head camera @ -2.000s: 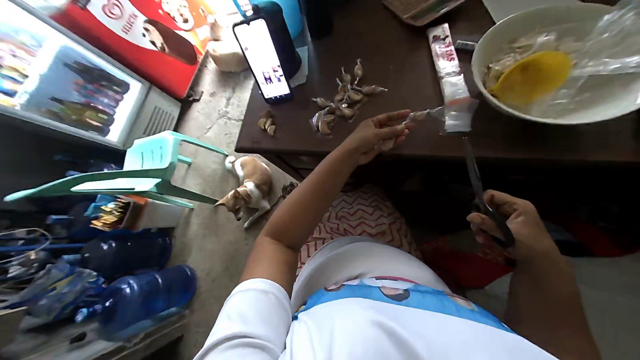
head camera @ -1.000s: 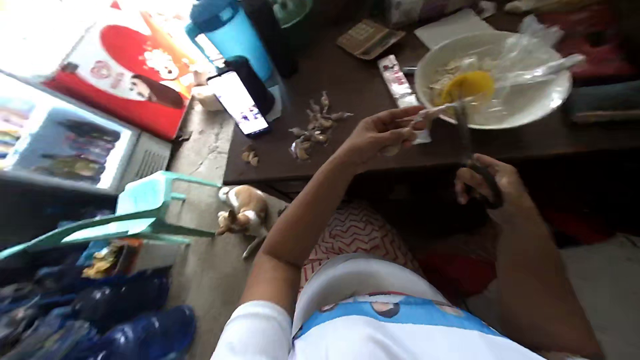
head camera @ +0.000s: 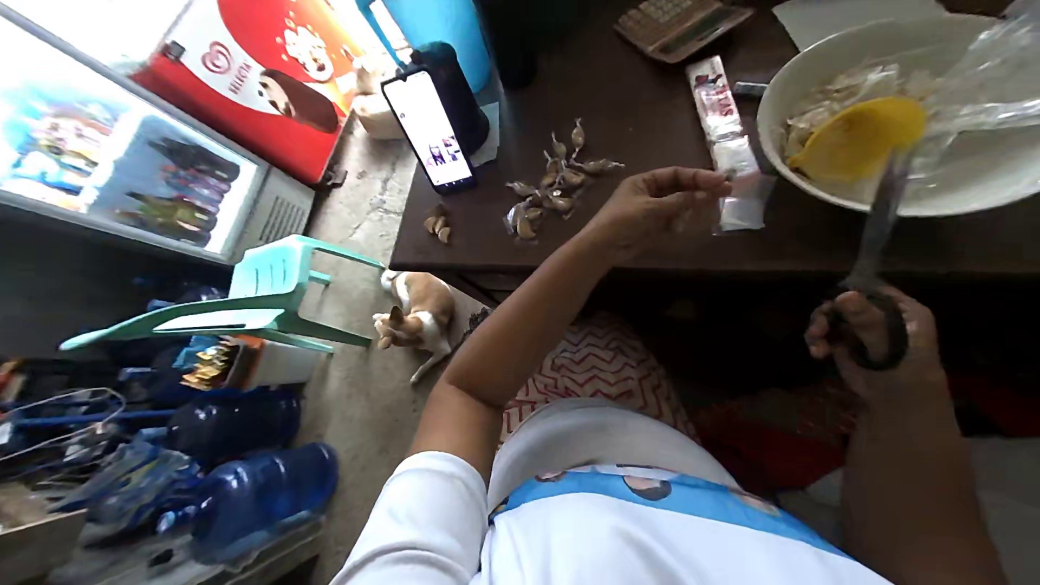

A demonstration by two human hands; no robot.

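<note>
My right hand grips scissors by their dark handles, blades pointing up over the near rim of a white bowl. In the bowl are a yellow scoop-like piece, pale scraps and clear plastic. My left hand is over the table edge, its fingertips beside small clear plastic bags; whether they pinch anything is unclear. The bags lie below a red and white packet. Left of that hand lies a pile of small twisted plastic bundles with brown contents. A few brown pieces lie apart.
A lit phone leans on a dark object near the left end of the dark table. A calculator lies at the back. On the floor are a cat, a green plastic chair and blue water jugs.
The scissors, near my left fingers one second ago, are now farther right, by the bowl. The small item seen in my left fingers two seconds ago is not plainly visible there now.
</note>
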